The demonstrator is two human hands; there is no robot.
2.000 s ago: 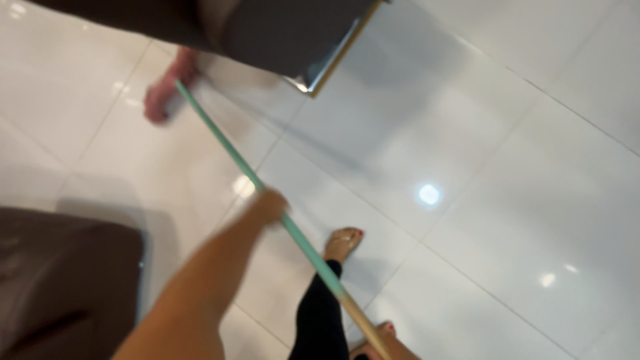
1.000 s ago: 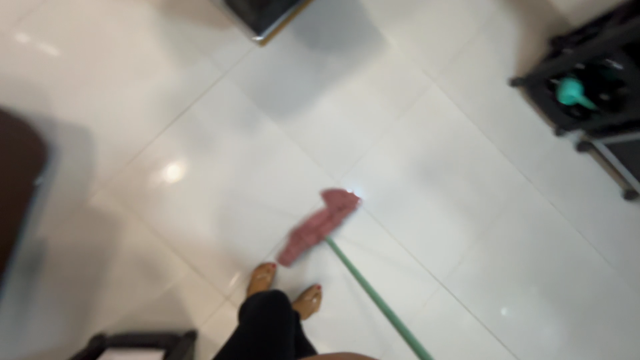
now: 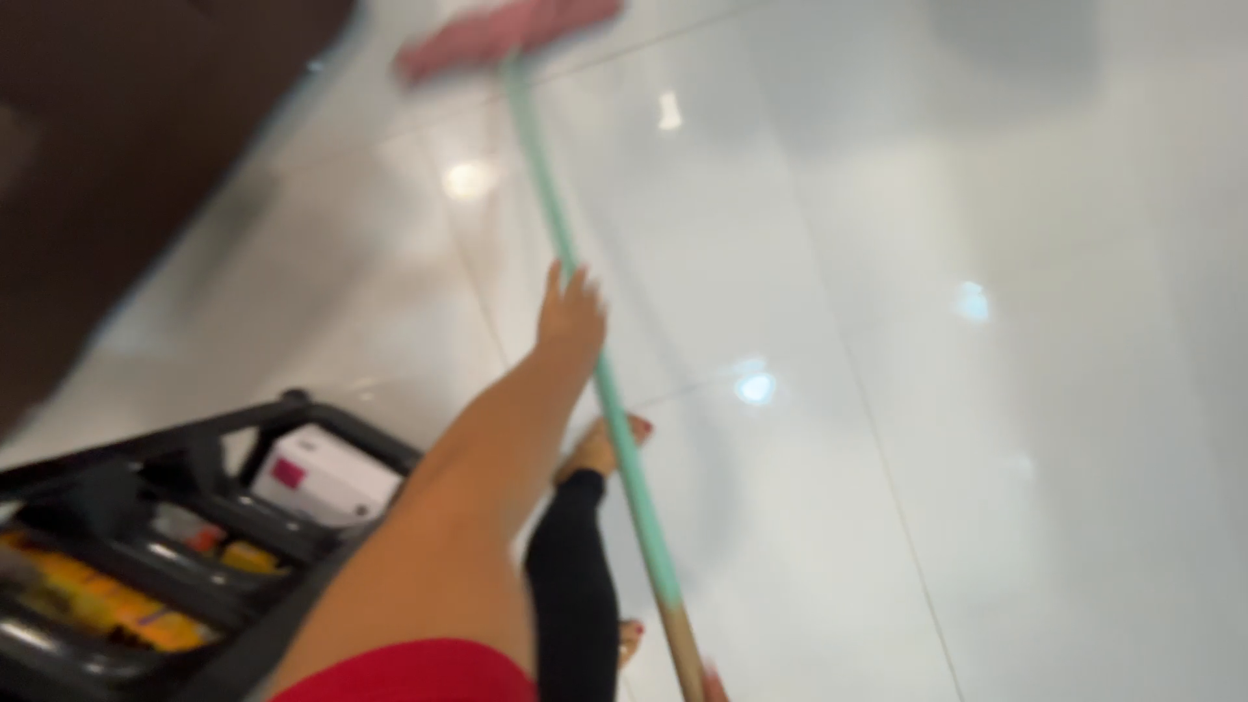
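A long mop handle (image 3: 627,448), pale green with a bare tan lower part, runs from the top of the view down to the bottom edge. At its far end a pinkish-red mop head (image 3: 507,37) lies on the glossy tiled floor, blurred. My left hand (image 3: 573,310) is wrapped around the green part of the handle, about midway. Only the blurred fingers of my right hand (image 3: 715,684) show at the bottom edge, against the tan end of the handle; the rest of that hand is out of view.
A black trolley (image 3: 219,419) with a white box (image 3: 327,478) and yellow-orange items stands at lower left. Dark brown furniture (image 3: 146,146) fills the upper left. My feet (image 3: 595,448) are close beside the handle. Ceiling lights reflect in the tiles.
The mop head was near my feet one second ago and now lies farther out ahead of them. My left hand, out of view then, is on the handle again. The view has swung towards the trolley.
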